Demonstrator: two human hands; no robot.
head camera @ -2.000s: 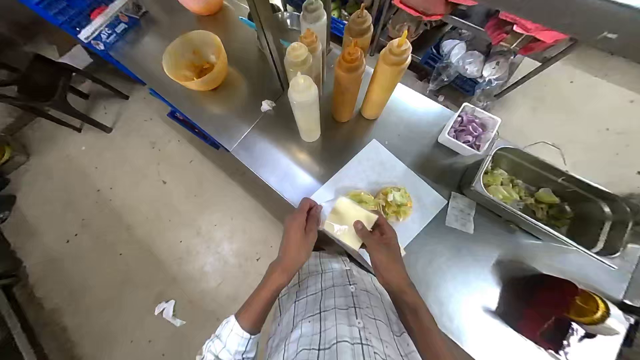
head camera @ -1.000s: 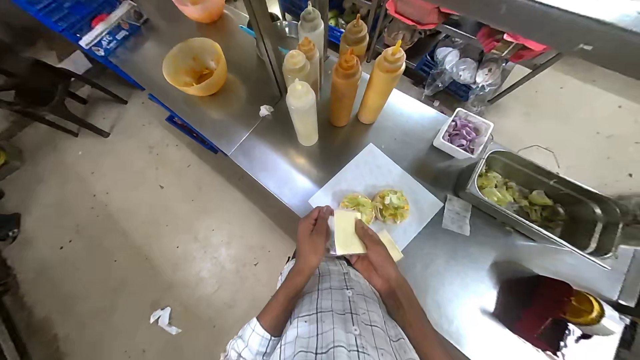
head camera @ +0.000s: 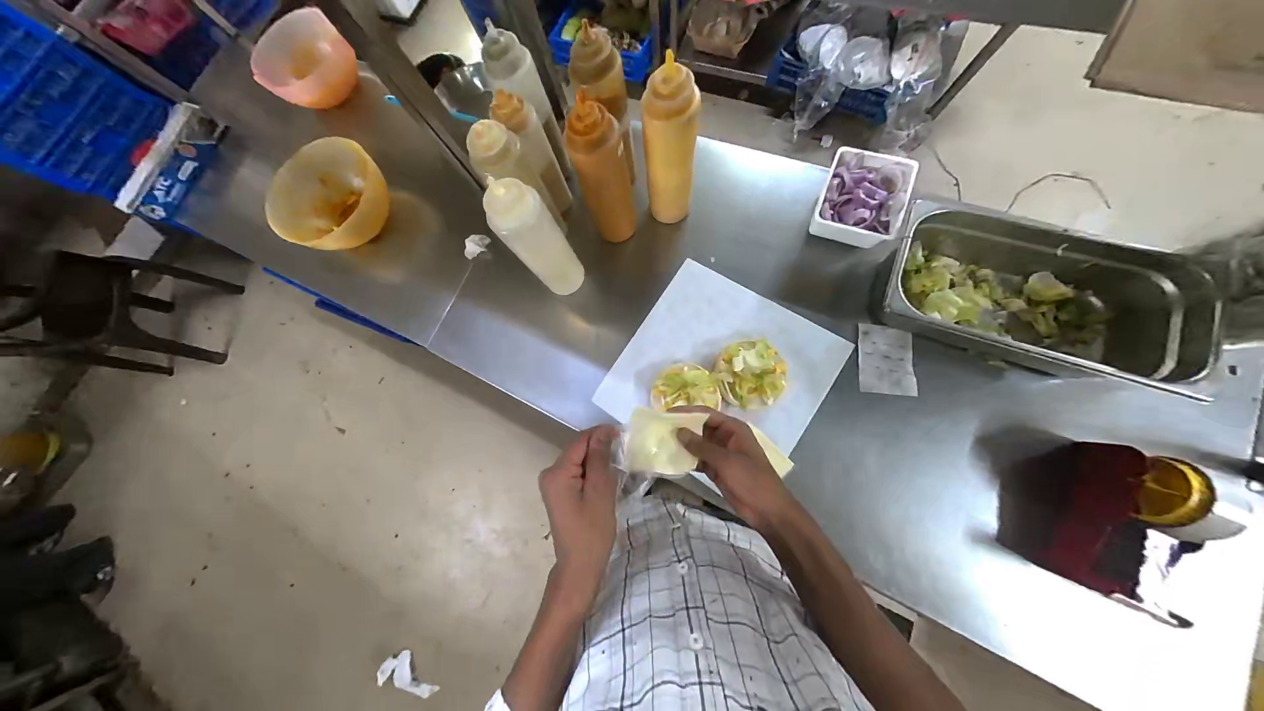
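A pale cheese slice (head camera: 660,442) is between my two hands, over the near edge of a white paper sheet (head camera: 691,306). My left hand (head camera: 585,484) pinches clear plastic wrap at the slice's left side. With thumb and fingers my right hand (head camera: 731,459) grips the slice's right side. Part of another pale slice (head camera: 772,452) shows beneath the right hand. Two bun halves topped with shredded lettuce lie on the paper: the right one (head camera: 750,373) in full view, the left one (head camera: 686,387) close behind the held slice.
Several squeeze bottles (head camera: 602,168) stand behind the paper. Sliced onions fill a white tub (head camera: 857,233); a steel pan (head camera: 1057,367) of lettuce sits right of it, near a paper slip (head camera: 887,360). Two plastic bowls (head camera: 328,193) are at left. A dark red object (head camera: 1076,504) lies at right.
The held slice, upright between my hands a second ago, now lies flatter and extends sideways. My left hand has moved slightly away from it, with the clear wrap stretched between.
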